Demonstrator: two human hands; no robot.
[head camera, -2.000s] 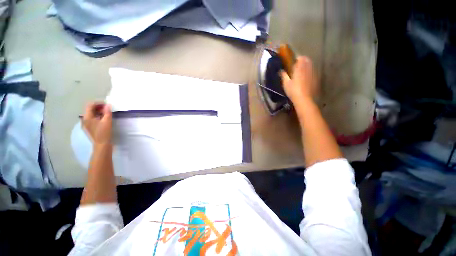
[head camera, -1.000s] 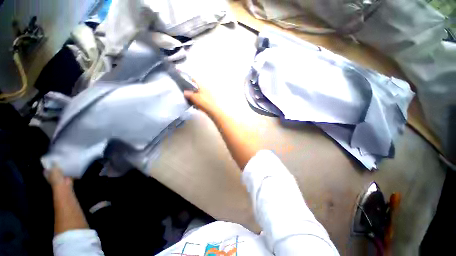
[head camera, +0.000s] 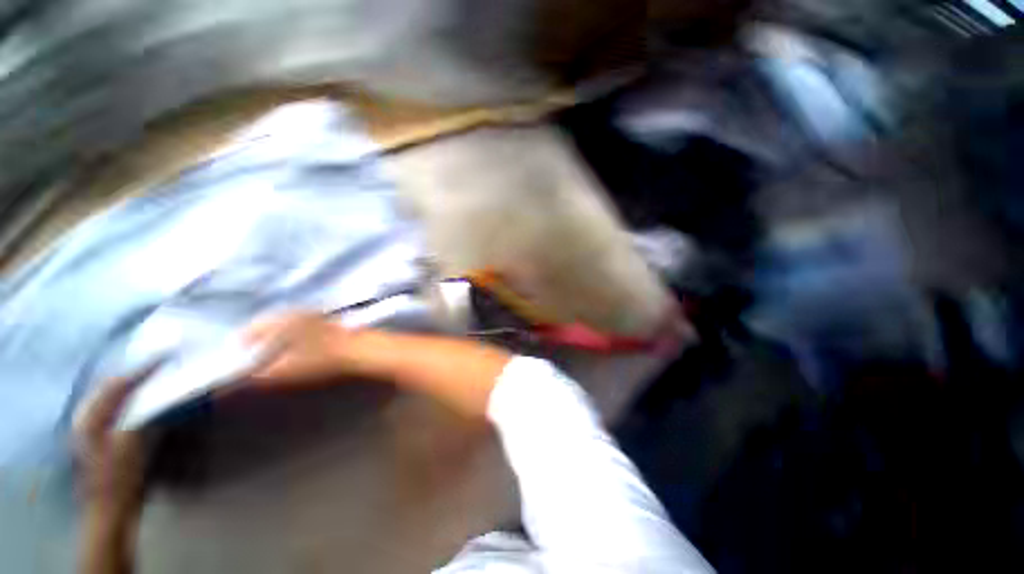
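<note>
The frame is strongly blurred. My right hand (head camera: 298, 345) is at the near edge of a pale blue-grey stack of panels (head camera: 281, 224), its fingers on a pale panel. My left hand (head camera: 110, 420) is further left at the other end of that pale panel edge (head camera: 185, 376); its lower arm is cut off by the frame. Both hands seem to grip the cloth. The iron lies right of the stack, mostly hidden and blurred, with its orange-brown handle (head camera: 500, 294) showing.
The beige pressing table (head camera: 517, 202) reaches to the right behind the iron. A red cloth-wrapped cord (head camera: 606, 339) runs from the iron to the table's right edge. Dark and bluish cloth heaps (head camera: 831, 269) lie beyond that edge. Blurred grey cloth lies at the top left.
The view has swung to the right. My hands have left the left-hand pile and are now at the pale stack. The iron now shows beside the stack, beyond my right forearm.
</note>
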